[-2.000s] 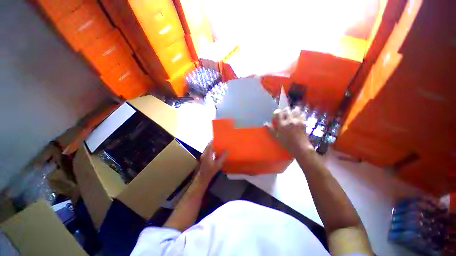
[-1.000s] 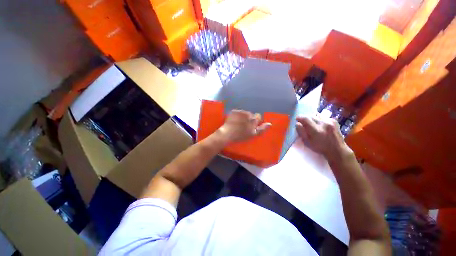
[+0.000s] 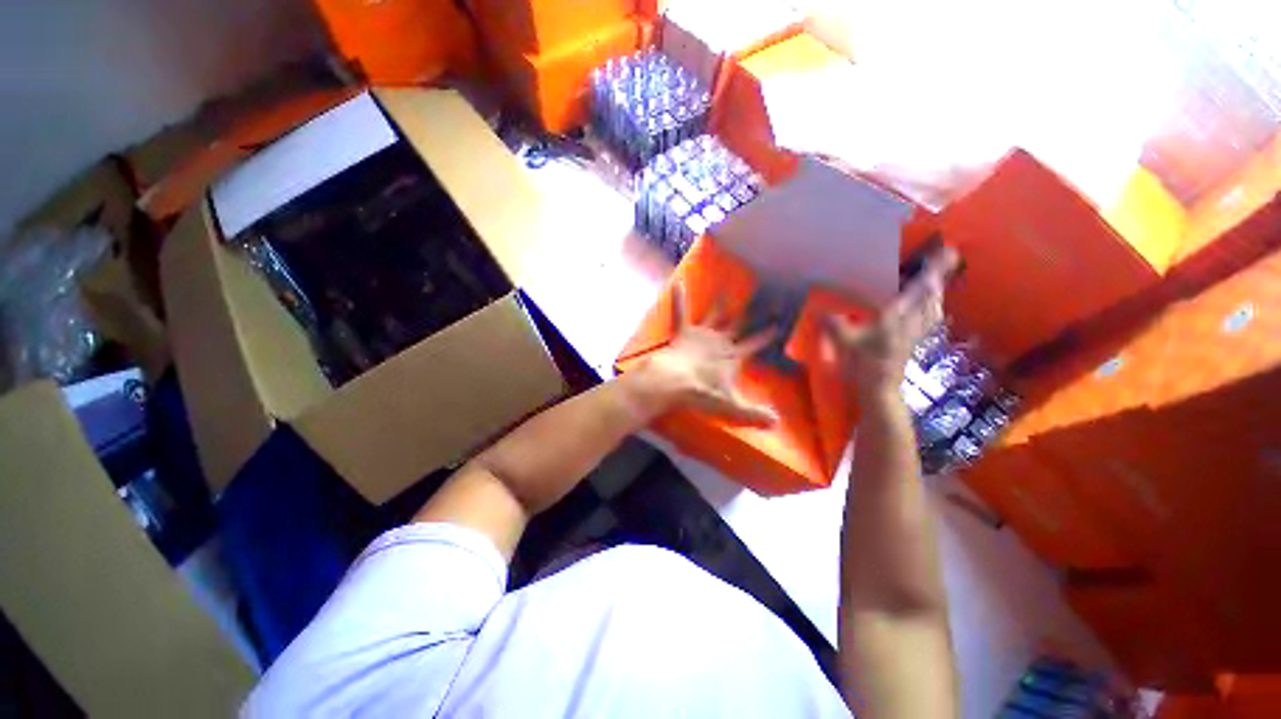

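Note:
An orange product box [image 3: 766, 436] with a grey inside stands on the white table in front of me. Its grey lid [image 3: 822, 232] is raised at the back, and orange flaps show over its opening. My left hand [image 3: 710, 368] is spread over the box's left side, fingers apart, holding nothing. My right hand [image 3: 899, 326] is at the box's right side, slightly blurred, fingers apart, holding nothing. What is inside the box is mostly hidden by the flaps and hands.
An open brown shipping carton [image 3: 436, 421] with dark contents is at left. Clear blister trays [image 3: 695, 190] stand behind the box, with more [image 3: 955, 400] at its right. Orange boxes [image 3: 1047, 260] are stacked at right and back. A crumpled plastic bag [image 3: 49, 302] lies far left.
The box has turned, and its side flaps are now folded over the opening. Both hands have opened over it. The view has shifted.

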